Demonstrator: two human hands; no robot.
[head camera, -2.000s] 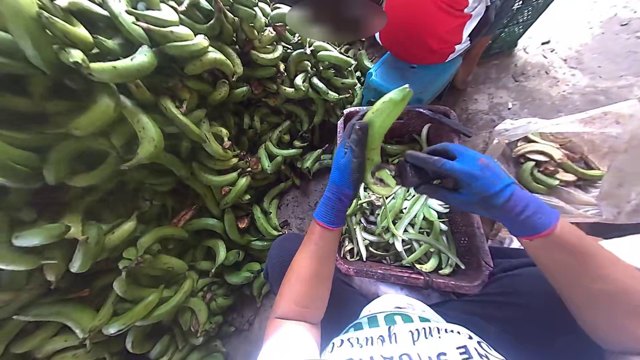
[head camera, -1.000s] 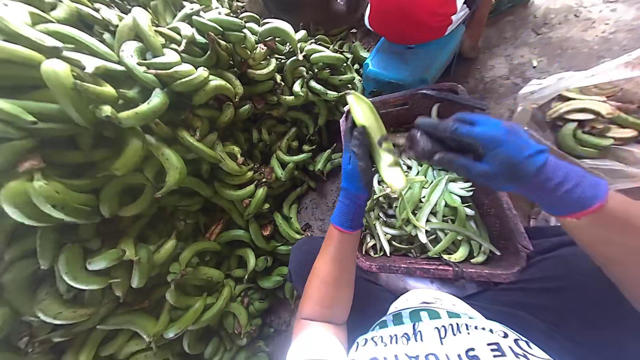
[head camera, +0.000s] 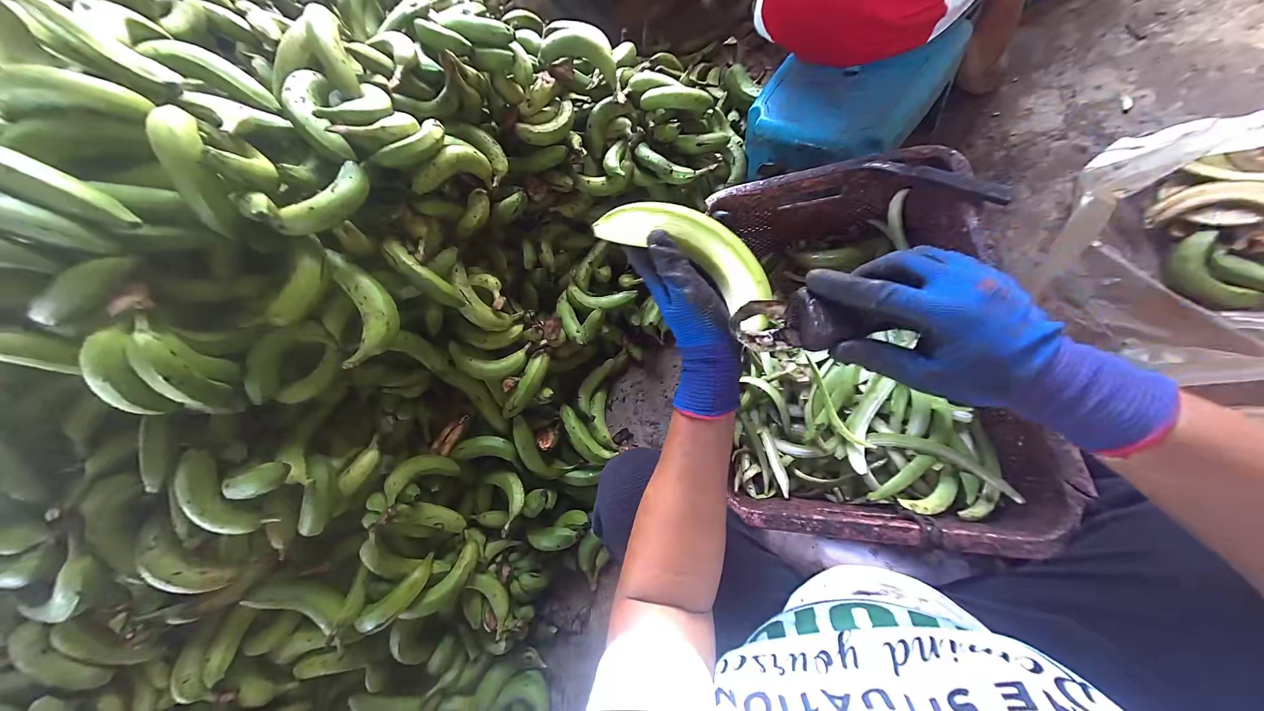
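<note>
My left hand, in a blue glove with dark palm coating, grips a partly peeled green plantain from below. Its pale flesh shows along the length. In my gloved right hand is a peeler with a dark handle; its metal head touches the plantain's lower end. Beneath both hands, strips of green peel lie in a dark reddish plastic crate between my legs. A long dark bar, perhaps a blade, rests across the crate's far rim.
A large heap of green plantains fills the left side. Beyond the crate, a person in red and white sits on a blue plastic stool. At right, a clear plastic bag holds peeled and green plantains.
The plantain was mostly green two seconds ago; pale flesh now shows along it. My left hand has tilted it, so its upper end leans left. The peeler has come back against its lower end.
</note>
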